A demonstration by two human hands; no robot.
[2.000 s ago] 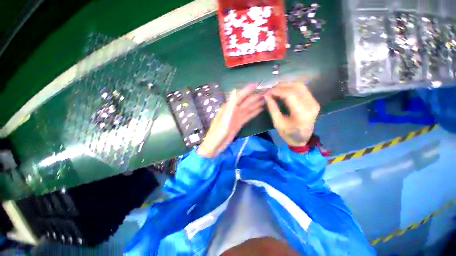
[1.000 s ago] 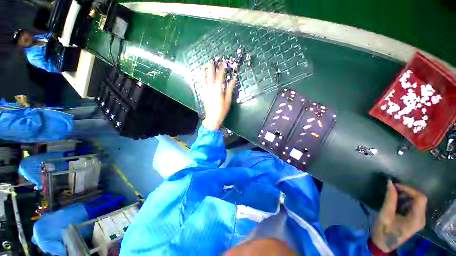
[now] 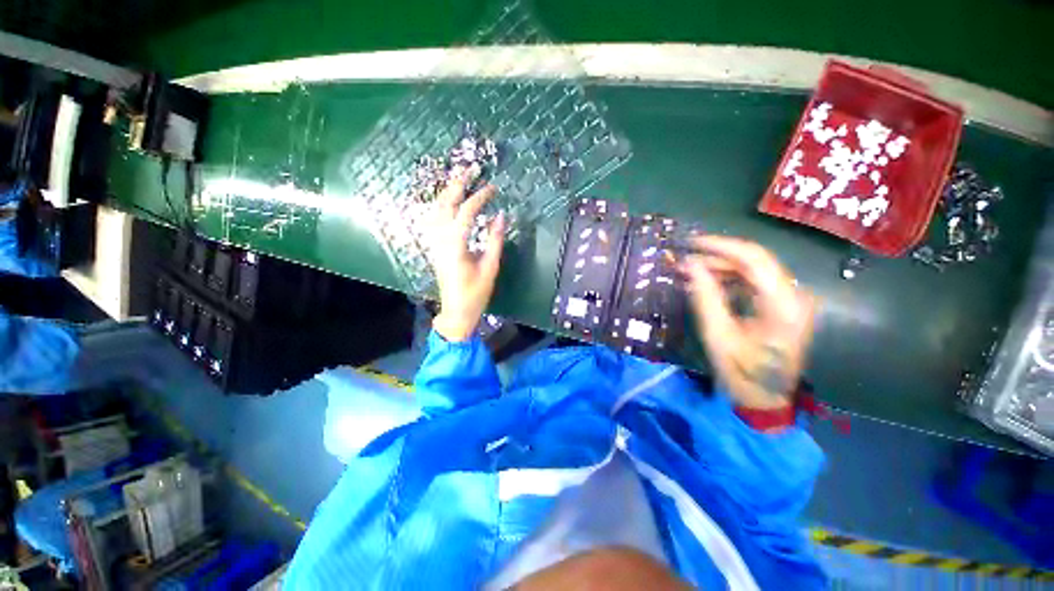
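A clear blister tray [image 3: 549,127] lies on the green bench with a loose pile of small metal parts [image 3: 457,162] on it. My left hand [image 3: 465,256] is over the tray, fingertips at the pile; whether it grips a part cannot be told. Two black housings [image 3: 592,266] lie side by side right of the tray, each with small light marks and a white square near the front end. My right hand [image 3: 746,303] is at the right housing, blurred, thumb and fingertips close together; whether they hold a small part cannot be told.
A red bin [image 3: 798,214] of small white parts [image 3: 844,167] stands at the back right. Metal parts [image 3: 965,214] lie beside it. A clear compartment tray [image 3: 1029,369] is at the right edge. Black carrier trays [image 3: 208,306] are stacked at the left.
My right hand has moved left from the bare bench to the right housing. My left hand stays at the metal parts pile. The camera view has shifted.
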